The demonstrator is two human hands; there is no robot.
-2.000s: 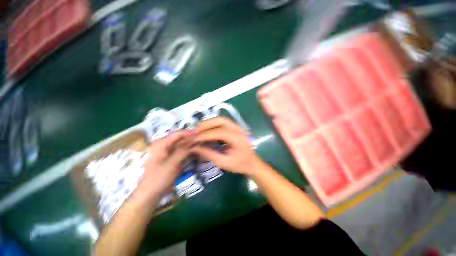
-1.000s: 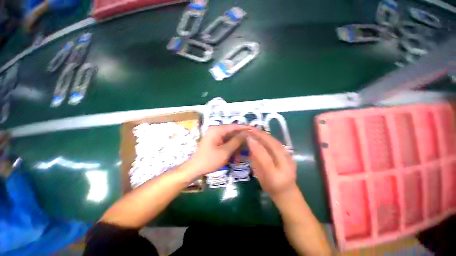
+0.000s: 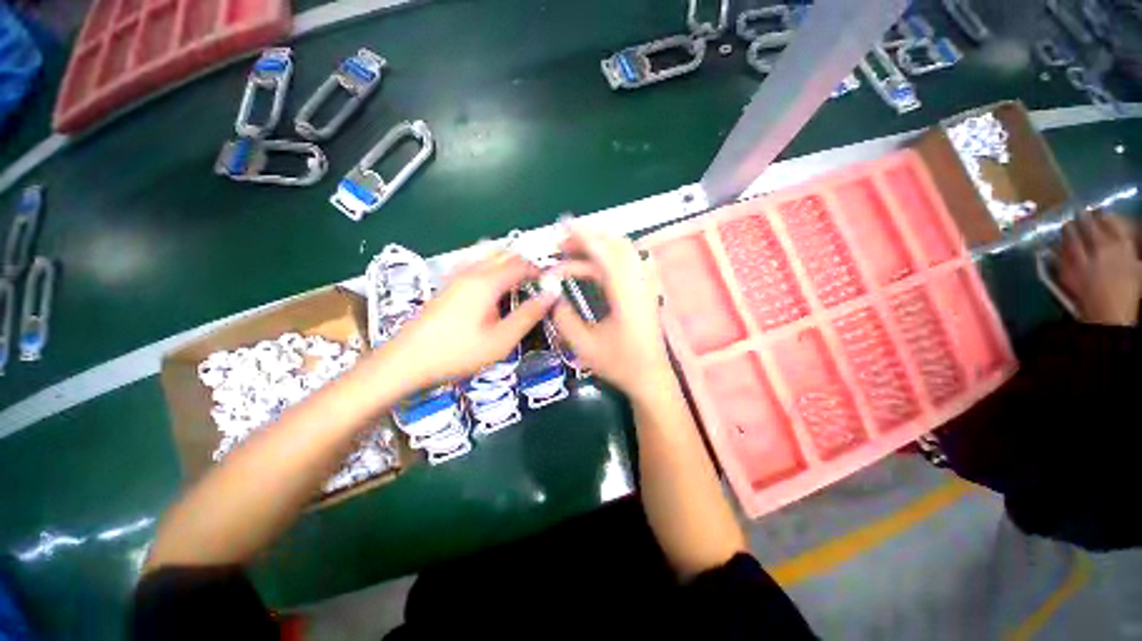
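My left hand (image 3: 470, 319) and my right hand (image 3: 614, 319) meet above a row of loop units (image 3: 432, 420). A small white fitting (image 3: 550, 283) shows between their fingertips; both hands seem to touch it. The loop units are pale grey-white with blue-and-white ends towards me, and some are stacked. My hands hide their middles. A cardboard box (image 3: 188, 407) of white fittings (image 3: 269, 376) stands left of the row, partly behind my left forearm.
A salmon-pink compartment tray (image 3: 751, 338) with small grains lies right. A second carton (image 3: 1033, 157) and another person's hand (image 3: 1102, 266) are beyond it. A slanting grey post (image 3: 802, 94) rises behind. More loop units (image 3: 385, 169) and another pink tray (image 3: 175, 50) lie across the line.
The view has turned, so the second carton and the neighbour's hand show at right. My fingertips, pressed together before, are now spread around the visible white fitting.
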